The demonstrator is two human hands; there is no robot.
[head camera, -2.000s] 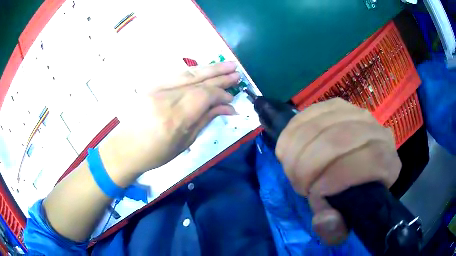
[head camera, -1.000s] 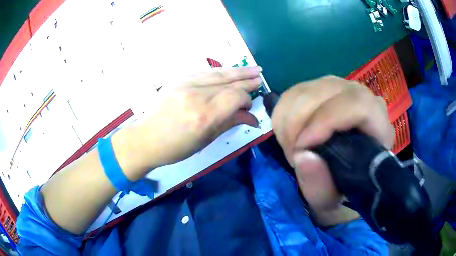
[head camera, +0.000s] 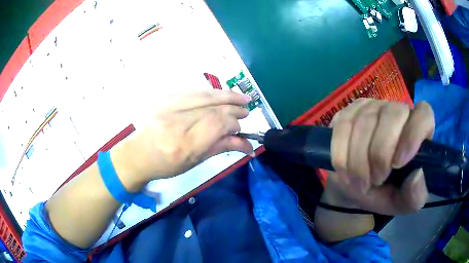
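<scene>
The white housing [head camera: 169,67] lies in its red-orange cradle. A small green circuit board [head camera: 244,87] sits at the housing's right edge. My left hand [head camera: 198,128] lies over the housing, its fingertips on the lower part of the board; thumb and index finger are near the screwdriver's bit. Whether they pinch a screw cannot be told. My right hand [head camera: 378,154] is closed around the black electric screwdriver [head camera: 301,144], held nearly level, its metal bit pointing left to my left fingers.
A red-orange slotted tray [head camera: 355,92] stands right of the housing. Loose green boards [head camera: 371,15] and a white round head [head camera: 408,19] are at the upper right of the green bench [head camera: 277,46]. A blue sleeve or cloth [head camera: 437,110] shows at right.
The screwdriver has moved from the board's edge down and left to my left fingertips, turning from steep to nearly level. More of the green board shows.
</scene>
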